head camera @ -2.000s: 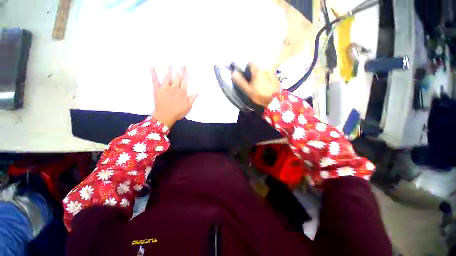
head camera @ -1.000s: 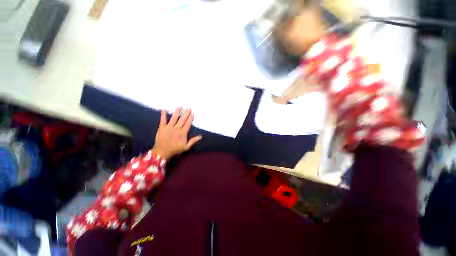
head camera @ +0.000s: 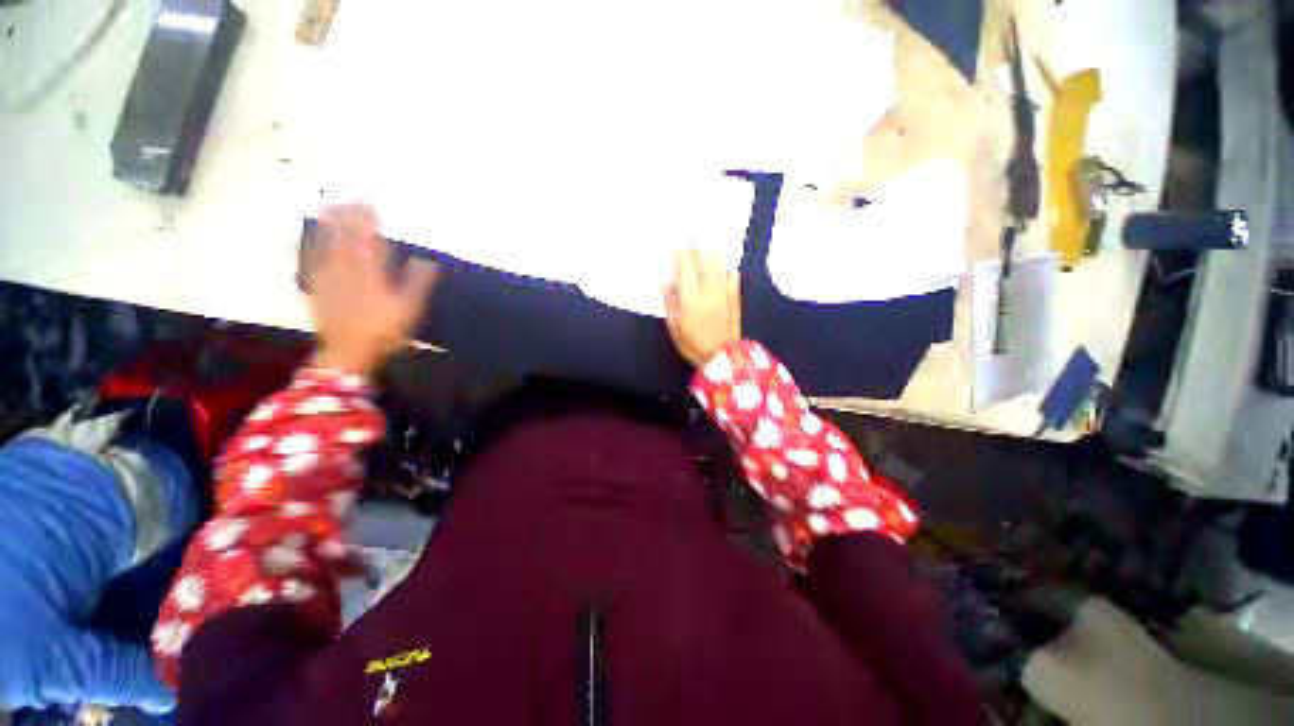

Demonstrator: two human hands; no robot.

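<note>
A large white paper pattern [head camera: 539, 128] lies over a dark navy panel [head camera: 568, 329] on the cream-topped table. The navy cloth shows along the front edge and in a narrow gap between the white areas. My left hand [head camera: 365, 291], slightly blurred, is over the panel's left end, fingers apart and pointing away from me. My right hand [head camera: 704, 305] rests flat at the paper's front edge beside the gap, fingers extended. Neither hand grips anything that I can see. The iron is not in view.
A heavy grey-brown block [head camera: 179, 97] sits at the upper left, near a wooden ruler [head camera: 317, 20]. At right are a yellow item [head camera: 1071, 163], dark shears [head camera: 1019, 170] and a gridded pad [head camera: 1013, 329]. A person's blue-clad leg [head camera: 71, 553] is at lower left.
The iron my right hand moved away is gone from view. My right hand has come back to the paper's front edge. My left hand has moved left along the panel.
</note>
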